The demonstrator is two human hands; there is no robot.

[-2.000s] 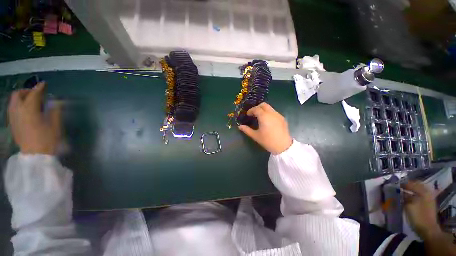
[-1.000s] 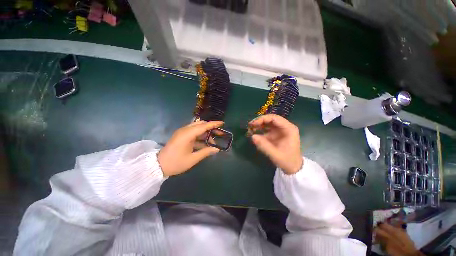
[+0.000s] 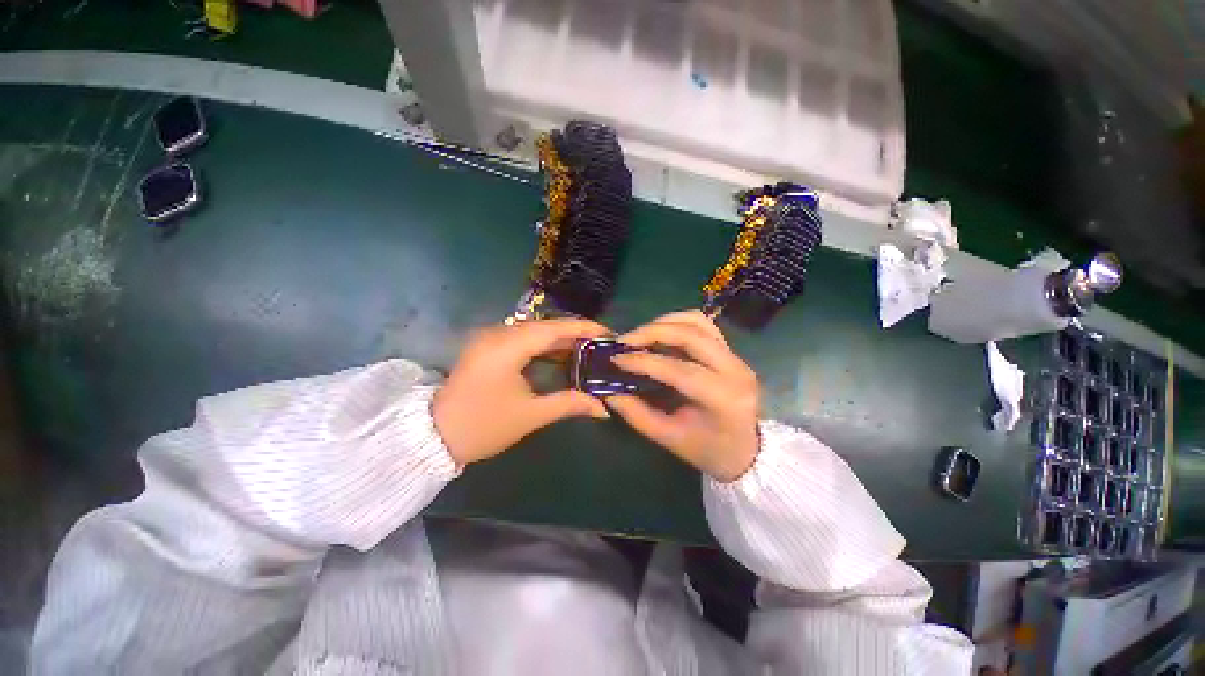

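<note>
My left hand (image 3: pixel 515 390) holds a silvery-rimmed watch case (image 3: pixel 603 370) by its left side, at the middle of the bench. My right hand (image 3: pixel 696 390) has its fingers on the right side of the same case. A dark glossy face shows within the rim; my fingers cover part of it, so how the screen sits cannot be told. A curved stack of dark screen modules (image 3: pixel 593 218) with gold flex cables stands just behind my hands. A shorter stack (image 3: pixel 777 258) stands to its right.
Two watch units (image 3: pixel 169 193) lie at left. A single watch case (image 3: pixel 958 473) lies at right, beside the case tray (image 3: pixel 1099 442). A bottle (image 3: pixel 1004 299) and crumpled wipes (image 3: pixel 912 264) are at back right. A white tray (image 3: pixel 687 86) and post (image 3: pixel 443 66) stand behind.
Earlier, my left hand came from the far left to the middle. Since then, my right hand has moved left onto the case, which now shows a dark face instead of an open frame.
</note>
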